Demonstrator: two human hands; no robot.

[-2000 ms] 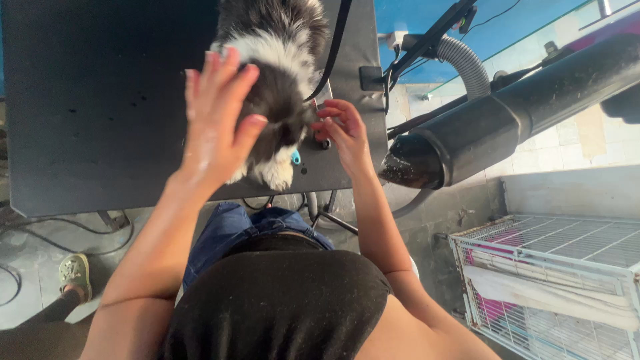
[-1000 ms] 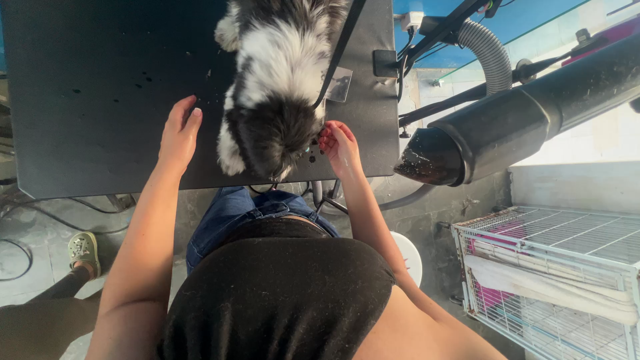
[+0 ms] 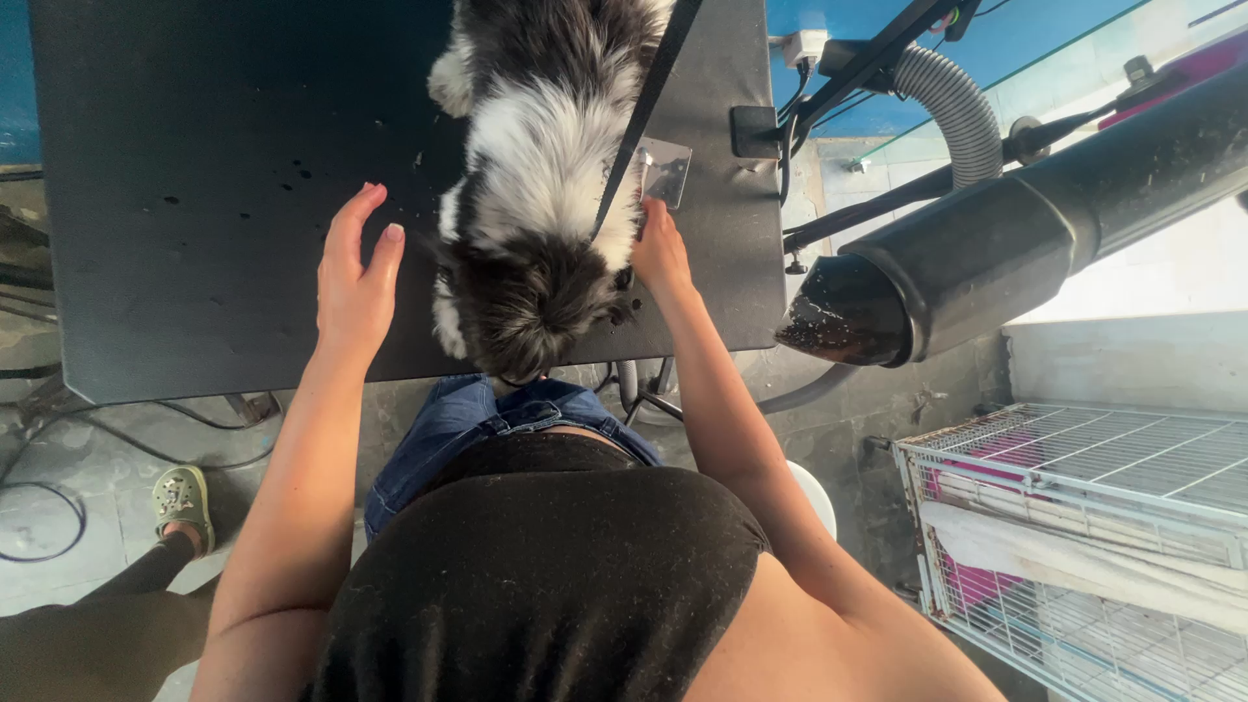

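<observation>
A black and white long-haired dog (image 3: 551,146) stands on the black table (image 3: 244,292), its head lowered at the near edge. A black strap (image 3: 648,107) runs up from its neck. My left hand (image 3: 361,273) is raised to the left of the dog's head, fingers apart, holding nothing. My right hand (image 3: 661,249) is against the right side of the dog's neck; its fingertips are partly hidden, so whether they grip anything does not show. Just beyond them, a small clear plastic piece (image 3: 666,171) lies at the dog's right side.
A wide black dryer nozzle (image 3: 848,317) on a thick tube reaches in from the right, with a grey corrugated hose (image 3: 951,107) behind. A white wire cage (image 3: 1092,468) stands lower right. Another person's foot in a green clog (image 3: 182,502) and loose cables (image 3: 185,453) are at lower left.
My left hand has come off the dog's head to the left. The dog's head has lowered toward the table edge. My right hand has moved in closer against its neck.
</observation>
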